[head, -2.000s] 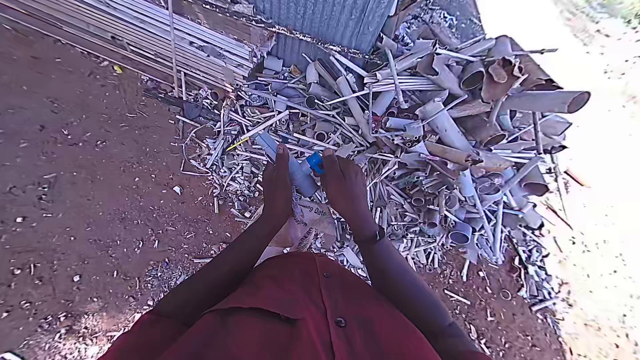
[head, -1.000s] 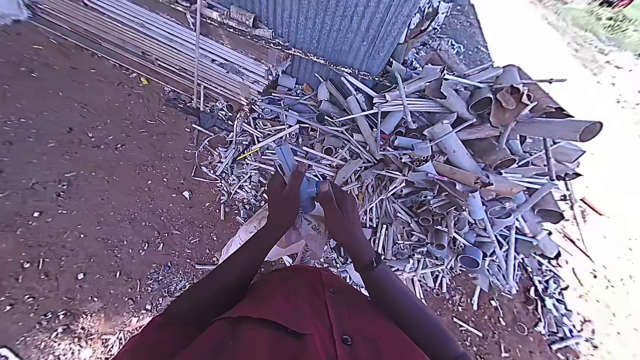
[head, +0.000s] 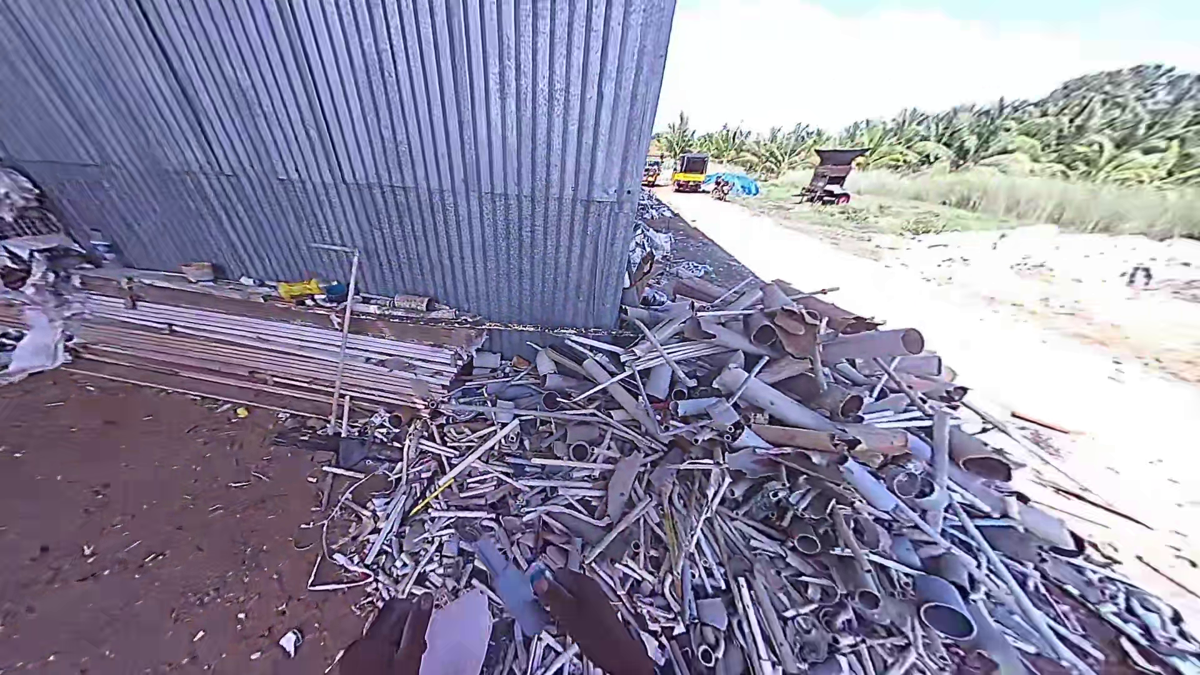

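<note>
At the bottom edge, my left hand [head: 386, 639] is partly cut off, its fingers against a pale flat piece [head: 457, 634]. My right hand [head: 594, 621] is just right of a blue-grey pipe piece [head: 511, 589]; a small blue object [head: 537, 574] shows at its fingertips. Blur hides the exact grip of both hands. Beneath and beyond them spreads a heap of scrap plastic pipes [head: 769, 398], some wide and broken, many thin. A thin stick with a yellow end [head: 465, 467] lies on the heap ahead of my hands.
A corrugated metal wall [head: 422, 159] rises behind the heap. Long thin strips [head: 262, 342] are stacked along its foot, with an upright rod [head: 345, 333] before them. Brown soil [head: 141, 525] lies left; a pale track [head: 844, 281] runs right, with vehicles far off.
The view has tilted up, bringing the wall, track and trees into sight. My hands now show only at the bottom edge. A pale flat piece now shows beside my left hand.
</note>
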